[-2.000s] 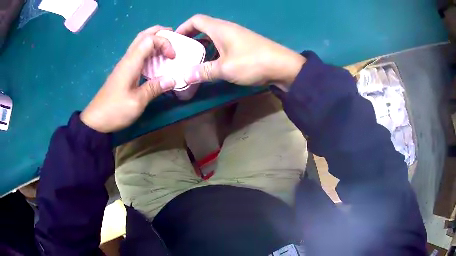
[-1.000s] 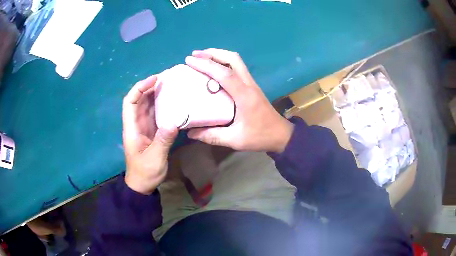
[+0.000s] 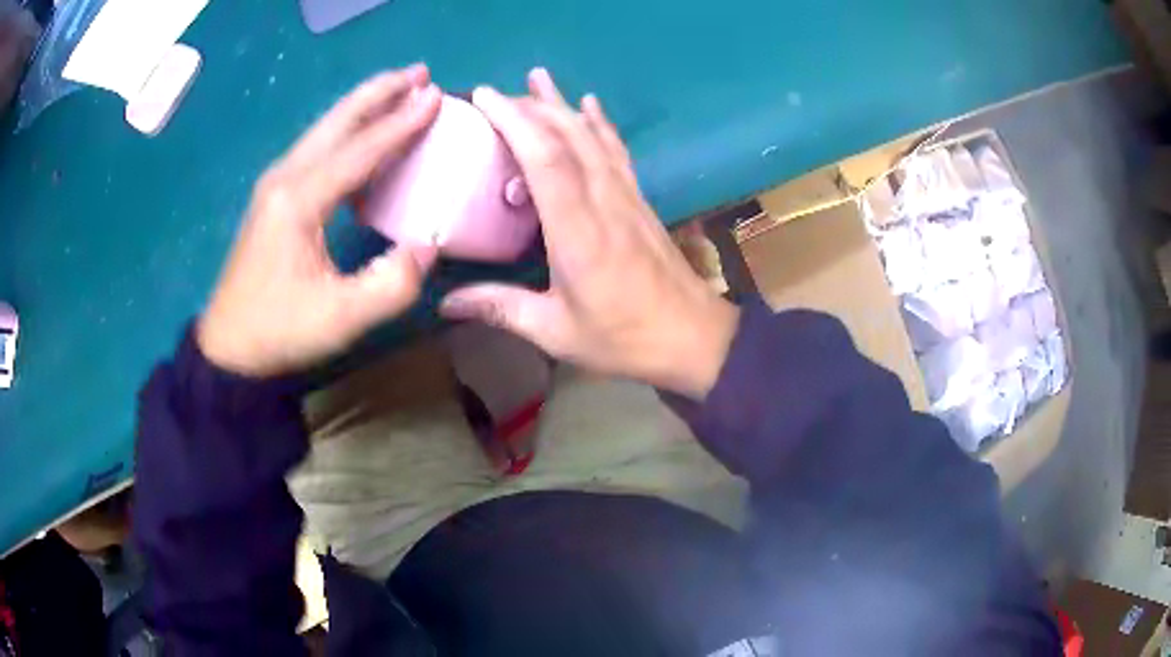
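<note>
A pink rounded speaker housing (image 3: 450,180) is between my two hands near the bench's front edge, with a small round knob on its right side. My left hand (image 3: 315,231) has its fingertips at the housing's upper left and its thumb at the lower left. My right hand (image 3: 597,238) has its fingers along the housing's right side, its thumb below it and apart from it. The underside of the housing is hidden.
A pale pink piece (image 3: 163,90) and white paper (image 3: 129,39) lie at the upper left of the green mat (image 3: 796,77). A blue-grey pad (image 3: 340,10) is cut off at the top. An open carton (image 3: 822,276) with white-wrapped items stands at the right.
The housing has moved up and away from my lap and is turned. My left hand has moved left and up, and my right thumb has come off the housing. The blue-grey pad has shifted up in view.
</note>
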